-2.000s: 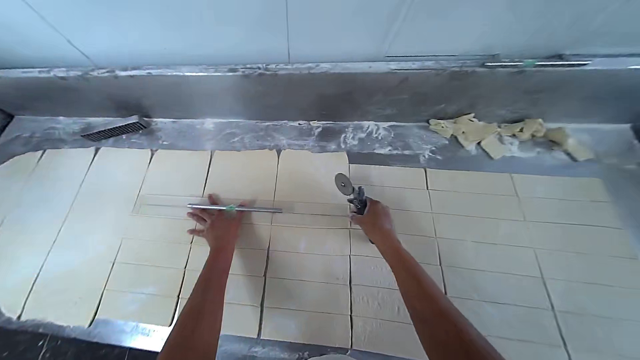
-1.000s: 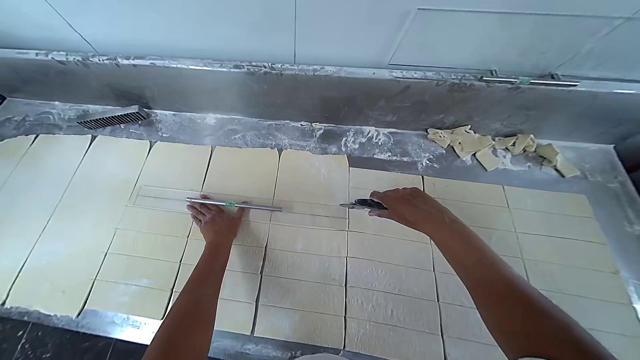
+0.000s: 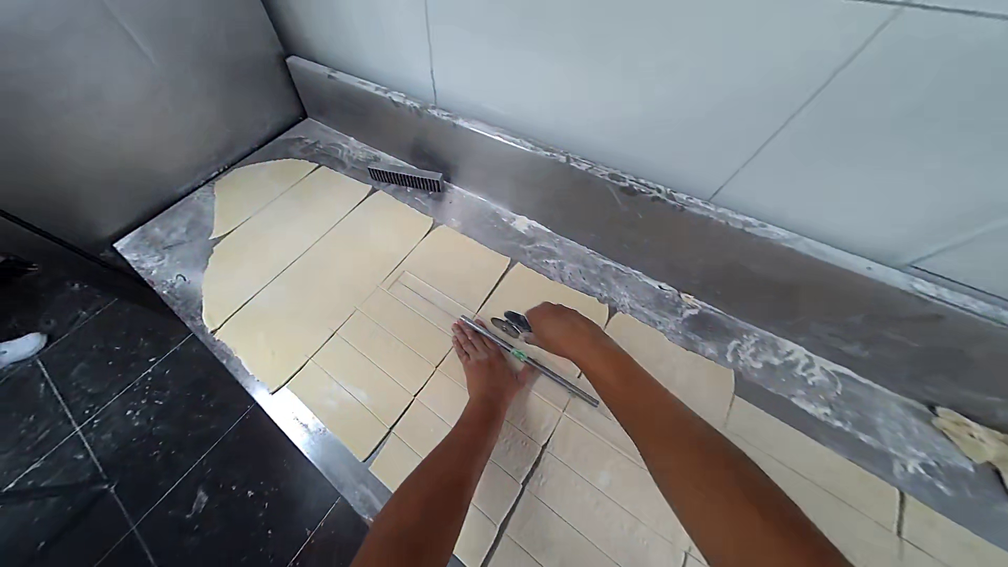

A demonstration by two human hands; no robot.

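A wide sheet of rolled dough [image 3: 315, 264], cut into strips and rectangles, covers the floured metal table. My left hand [image 3: 487, 370] lies with spread fingers on a clear flat ruler [image 3: 429, 301] on the dough, against the metal bar handle [image 3: 543, 370] along its top. Just right of it, my right hand [image 3: 561, 331] grips a wheel cutter [image 3: 506, 325] with a dark handle; its round blade is beside the bar. Whether the blade touches the dough, I cannot tell.
A slotted metal piece [image 3: 405, 178] sits at the back of the table by the raised metal backsplash [image 3: 551, 189]. Dough scraps [image 3: 972, 437] lie at the far right. A metal panel [image 3: 134, 94] bounds the left end, and dark tiled floor [image 3: 181, 465] runs along the near side.
The view has swung left, showing the table's left end and the floor. My right hand has moved the wheel cutter left along the ruler, close to my left hand.
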